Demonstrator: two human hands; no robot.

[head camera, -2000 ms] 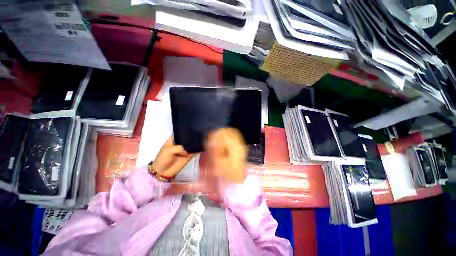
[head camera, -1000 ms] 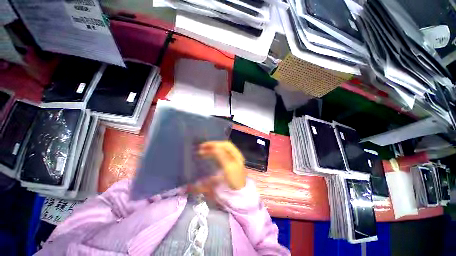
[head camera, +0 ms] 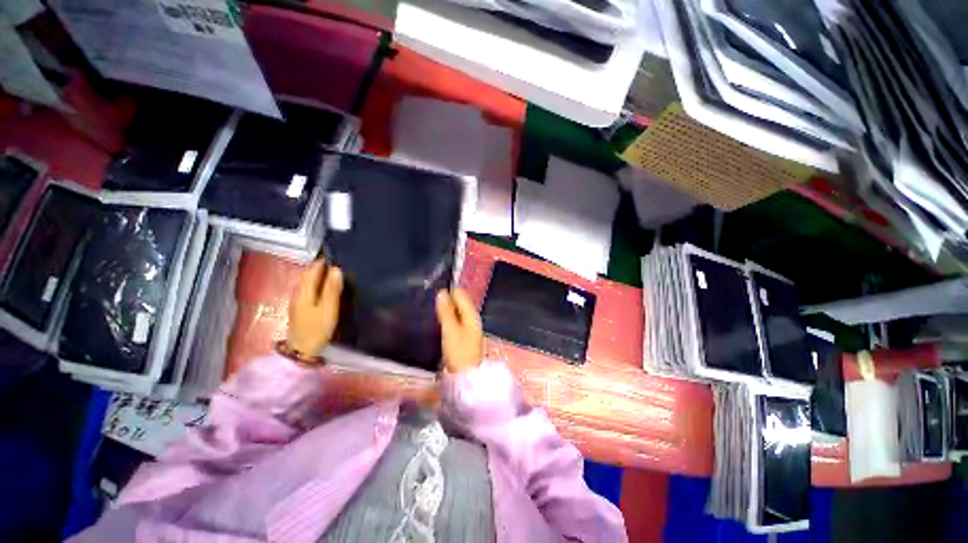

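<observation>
A tablet (head camera: 393, 249) with a black face up and a small white label near its upper left is held in front of me, tilted slightly. White shows along its right and lower edges. My left hand (head camera: 314, 309) grips its lower left side. My right hand (head camera: 460, 331) grips its lower right side. The fingers under the tablet are hidden. A small tablet (head camera: 538, 310) lies alone on the orange-red bench (head camera: 594, 403), just right of my right hand.
Tablet stacks stand at left (head camera: 125, 286), at back left (head camera: 260, 170) and at right (head camera: 725, 313). Loose white sheets (head camera: 568, 217) lie at the back. Leaning shelf stacks and a perforated board (head camera: 711, 159) overhang the upper right. A paper sheet (head camera: 170, 48) hangs upper left.
The tablet has turned from its blurred silver-blue side to its black face, upright in view. My left hand has come into sight on its left edge; my right hand has moved to its right edge.
</observation>
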